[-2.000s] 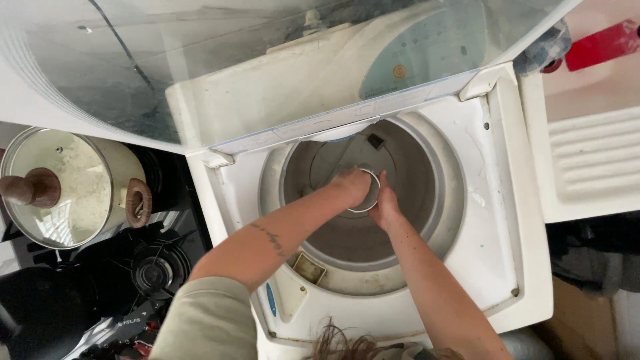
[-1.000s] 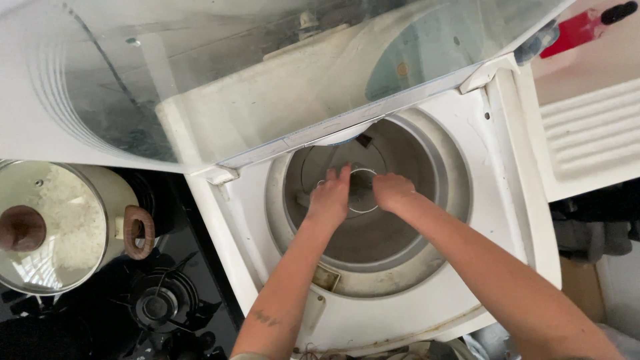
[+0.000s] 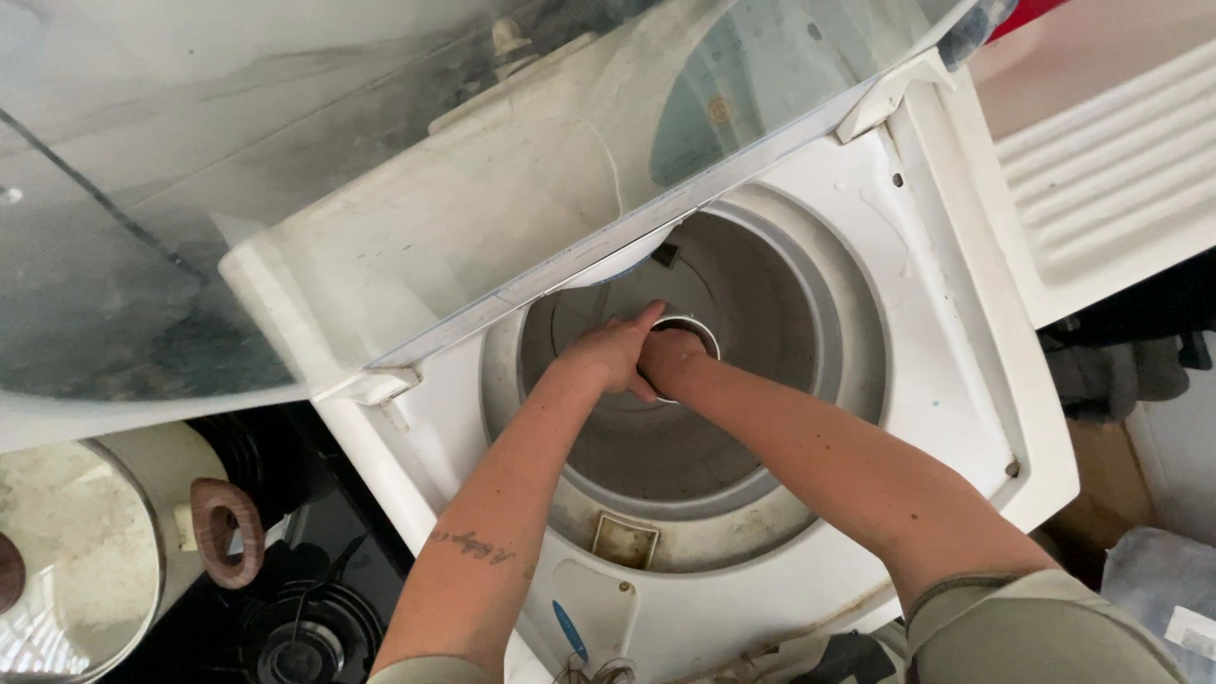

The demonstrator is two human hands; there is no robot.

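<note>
Both arms reach into the drum of a white top-loading washing machine. A round tube-like part with a thin pale rim rises at the drum's centre. My left hand lies against the left side of this part, a finger at its rim. My right hand is down inside its opening, so its fingers are hidden, and whether they grip anything cannot be made out. The raised clear lid leans over the back of the drum. A small square recess shows on the front of the ring around the drum.
At the lower left, a lidded pot with a brown handle stands on a black gas stove. A ribbed white sink drainboard adjoins the right side. A clear plastic container is at the lower right.
My right hand has gone from the rim into the opening of the central part. My left hand has moved against its side. The view has turned and come nearer.
</note>
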